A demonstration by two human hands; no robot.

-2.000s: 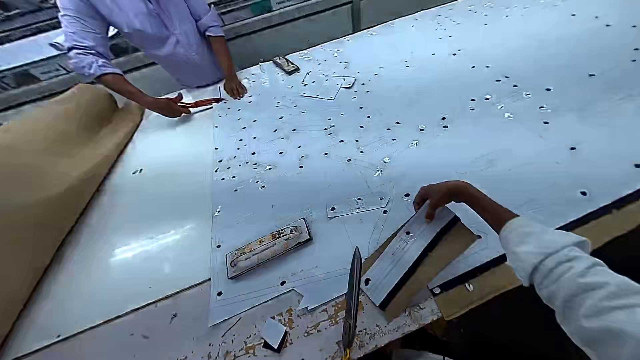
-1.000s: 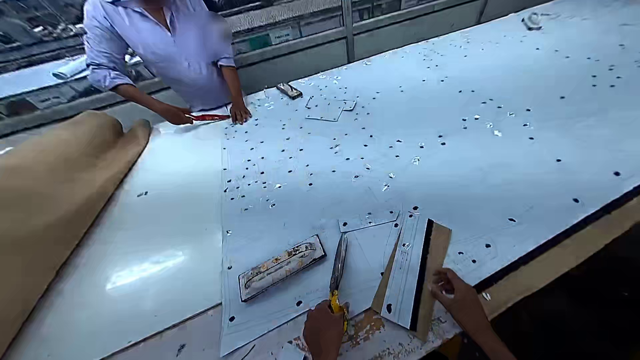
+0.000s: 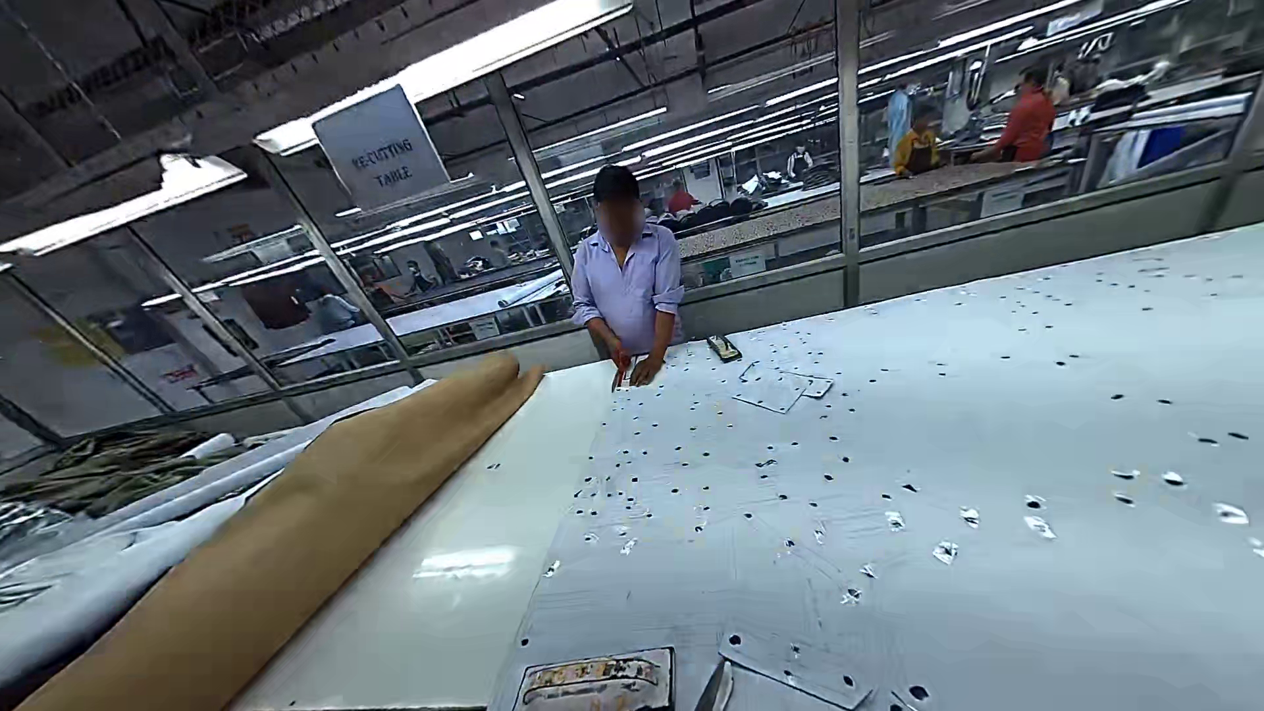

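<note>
Neither of my hands shows in the head view now. At the bottom edge, the blades of scissors (image 3: 715, 685) point up beside a cut white paper piece (image 3: 796, 671); their handles are out of view. Left of them lies a worn rectangular block (image 3: 597, 681), cut off by the frame. Under these spreads a large white sheet (image 3: 691, 583) with many dark holes. Across the table a co-worker (image 3: 629, 281) in a light purple shirt holds red-handled scissors (image 3: 620, 373) at the sheet's far edge.
Brown paper (image 3: 375, 494) lies curled along the left of the glossy white table (image 3: 464, 592). Near the far edge are a small dark block (image 3: 724, 348) and cut paper pieces (image 3: 780, 387). A glazed partition (image 3: 849, 148) stands behind the co-worker, with several people beyond it.
The view has tilted up strongly, and my hands have left it. A second ago my left hand was at the yellow-handled scissors and my right beside the paper and board strips.
</note>
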